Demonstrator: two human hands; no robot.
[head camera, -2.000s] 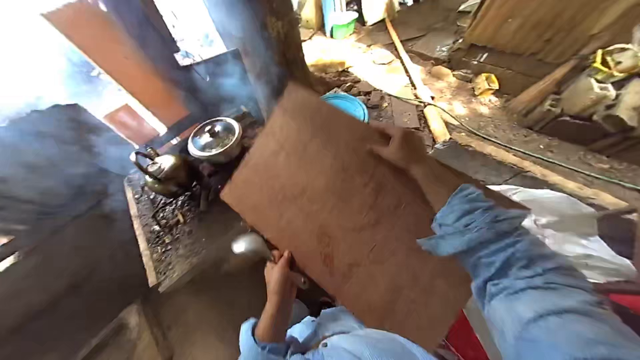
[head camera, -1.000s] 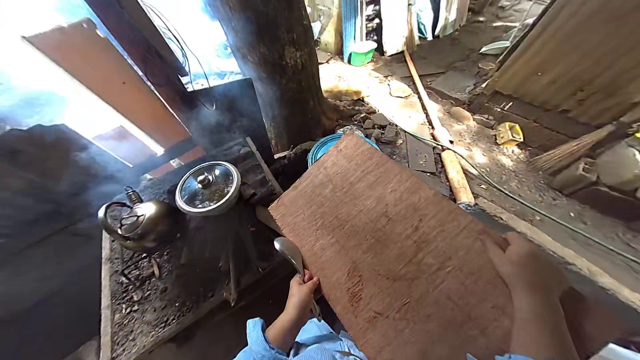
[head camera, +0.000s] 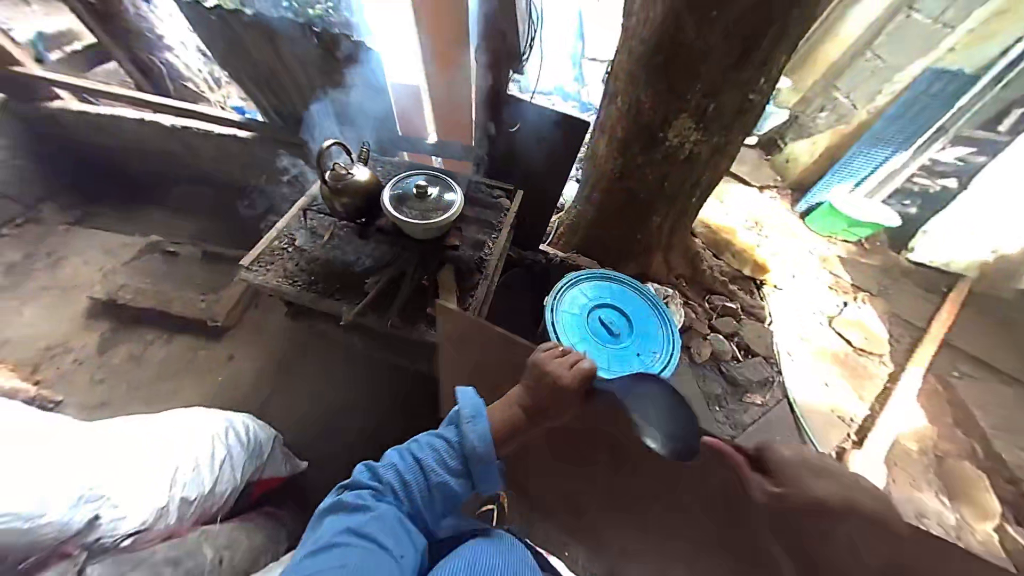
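My left hand (head camera: 558, 384) is closed on a metal spoon (head camera: 656, 416), whose bowl points right, and on the upper edge of a brown wooden board (head camera: 584, 488). My right hand (head camera: 808, 488), blurred, grips the board's edge farther right. The board now stands tilted in front of my legs. Just beyond it a round blue plastic lid (head camera: 612, 324) covers a container. Farther off, a metal kettle (head camera: 350, 186) and a pot with a glass lid (head camera: 422, 204) sit side by side on a hearth (head camera: 320, 264), with firewood sticks before them.
A thick tree trunk (head camera: 656, 136) rises behind the blue lid, with stones (head camera: 720, 328) at its foot. White sacks (head camera: 136, 472) lie at the lower left. A green tub (head camera: 848, 218) and a long pole (head camera: 912, 376) are at the right. Smoke drifts behind the kettle.
The board has gone from lying broad-face up to a steeper tilt lower in view. The blue lid, mostly hidden before, now shows. The view has swung left.
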